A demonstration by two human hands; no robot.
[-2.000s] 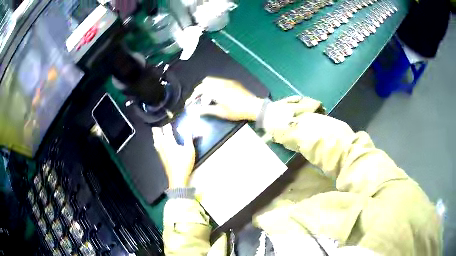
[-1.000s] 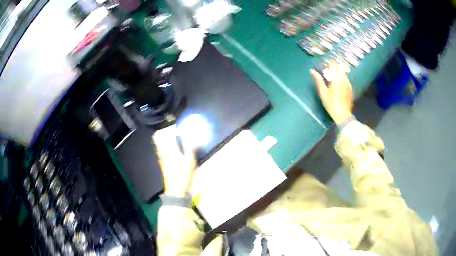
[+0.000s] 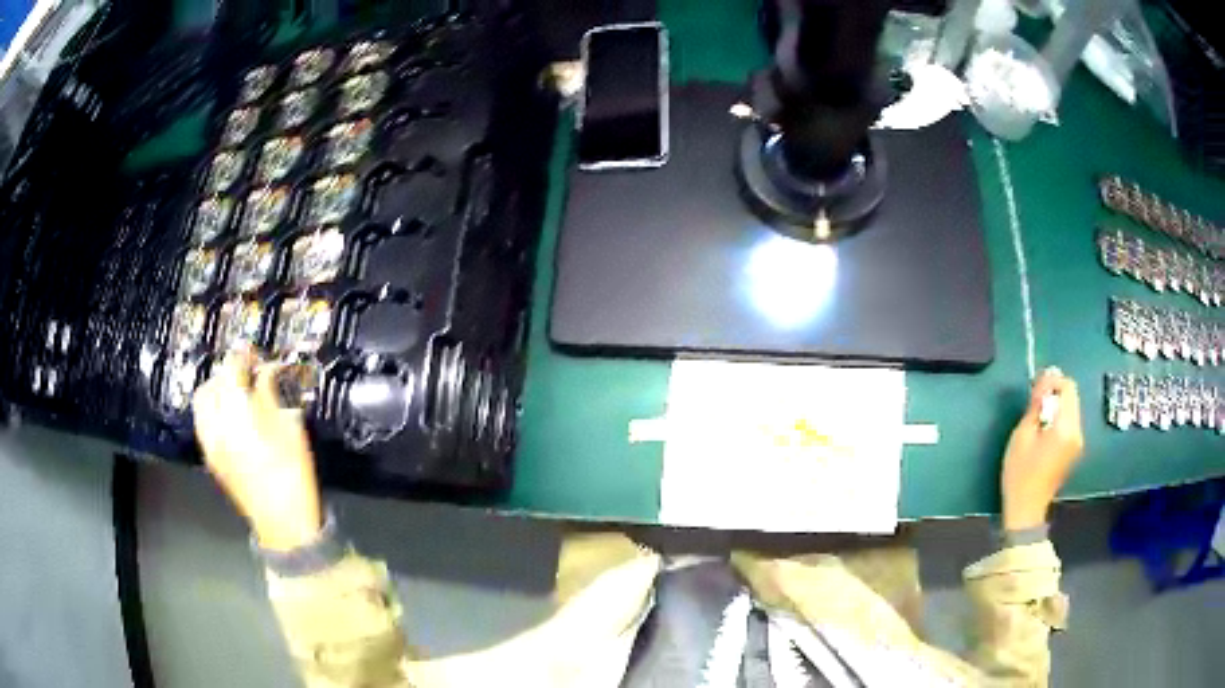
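Note:
The black blister tray (image 3: 464, 390) is at the left, with rows of squarish metallic modules (image 3: 323, 255) in its pockets. My left hand (image 3: 262, 450) is over its front rows, fingertips down at a pocket; whether they grip a module is hidden. My right hand (image 3: 1041, 457) is over the green mat, left of the module rows (image 3: 1169, 403), fingers closed on a small silvery part (image 3: 1051, 407) too small to name surely. The video microscope (image 3: 815, 168) stands over the black base plate (image 3: 645, 296), its bright light spot on the plate.
A white paper sheet (image 3: 779, 484) with small yellow-orange pieces (image 3: 806, 433) is taped in front of the plate. A smartphone (image 3: 623, 101) lies at the plate's back left. A plastic tub (image 3: 1010, 92) and crumpled white wipe (image 3: 927, 97) are behind at right. A blue stool (image 3: 1175, 535) is at right.
The view has swung left. My left hand has moved from beside the light spot to the tray. My right hand has moved from the module rows to the mat left of them.

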